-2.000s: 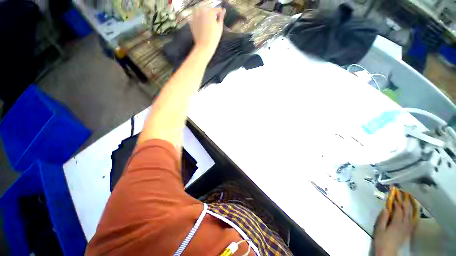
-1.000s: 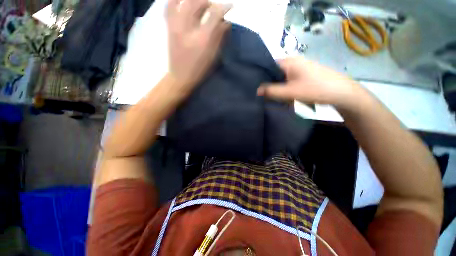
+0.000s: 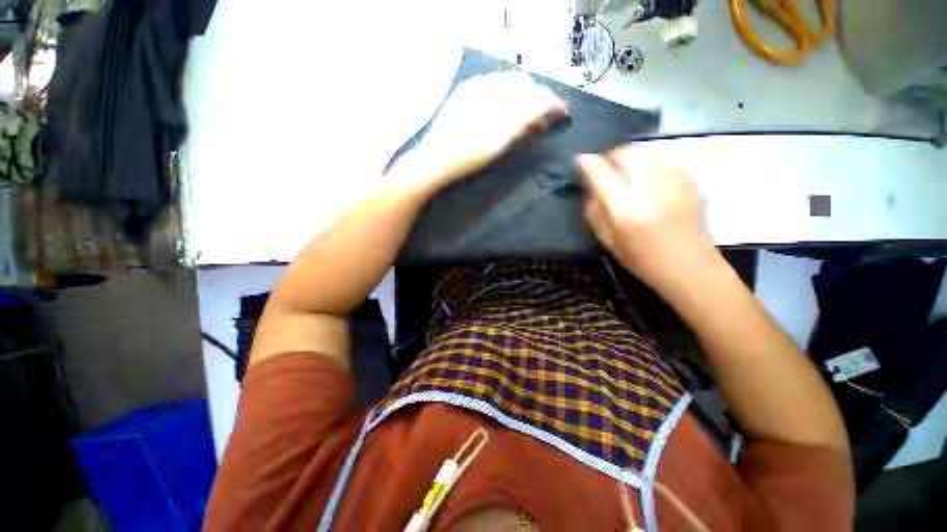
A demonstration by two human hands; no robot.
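Note:
A dark charcoal garment panel (image 3: 498, 213) lies over the front edge of the white table, one corner pointing to the back. My left hand (image 3: 498, 120) lies on its upper left part, fingertips curled near its middle. My right hand (image 3: 646, 208) is at its right side, blurred, with thumb and forefinger at a small dark fold or opening in the cloth. Whether either hand pinches the cloth is unclear.
Orange-handled scissors (image 3: 786, 29) lie at the upper right, beside the machine head (image 3: 901, 52). Metal needle plate parts (image 3: 594, 50) are behind the panel. Dark cloth (image 3: 114, 114) hangs at the far left. A blue bin (image 3: 151, 462) stands lower left. A dark bundle (image 3: 867, 312) with a white tag is right.
The panel has been laid down flatter on the table. My left hand has moved down and right onto it. My right hand has shifted slightly down and right. The view now sits lower.

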